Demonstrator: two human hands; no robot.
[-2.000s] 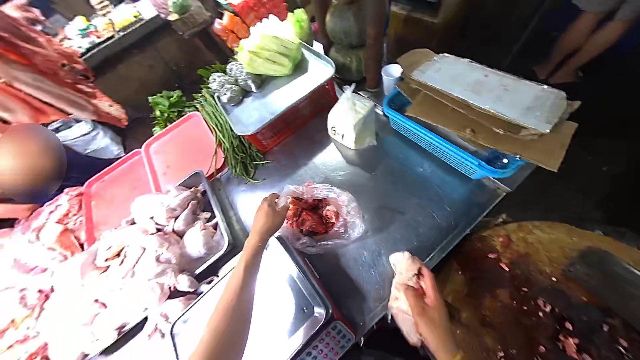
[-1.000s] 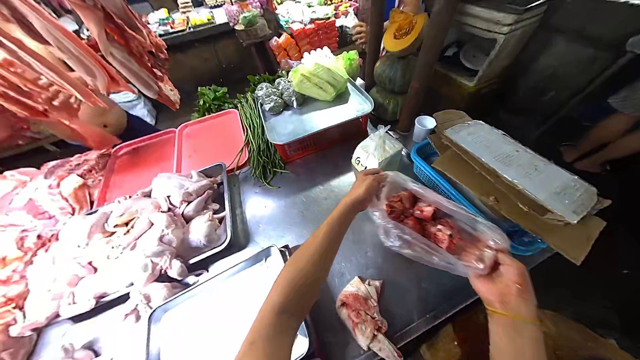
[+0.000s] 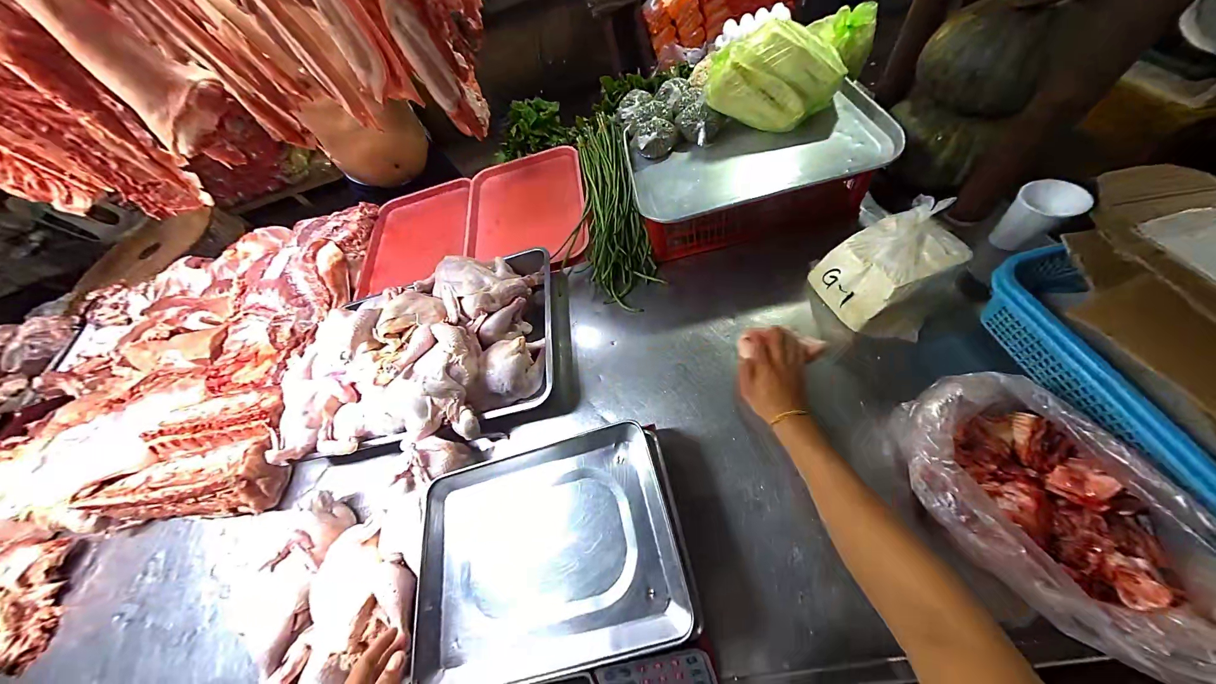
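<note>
My right hand (image 3: 779,372), with a thin yellow band at the wrist, is over the steel table left of a tied plastic bag (image 3: 888,271). Its fingers look curled; blur hides whether anything is in them. Only the fingers of my left hand (image 3: 378,657) show at the bottom edge, against a plucked chicken (image 3: 356,589). Between the hands lies the bare metal tray (image 3: 560,560) of a scale with a keypad (image 3: 655,669). An open clear bag of red meat chunks (image 3: 1064,503) rests on the table to the right of my right forearm.
Plucked chickens (image 3: 418,351) fill a tray, with raw meat cuts (image 3: 218,380) beyond. Red trays (image 3: 527,204), long beans (image 3: 617,199) and a metal tray (image 3: 760,166) with wrapped vegetables stand behind. A blue basket (image 3: 1092,351) and foam cup (image 3: 1040,211) are right. Meat hangs (image 3: 256,66) upper left.
Both hands have let go of the meat bag, which now rests on the table. My left hand has moved to the chickens at lower left. The view has swung left.
</note>
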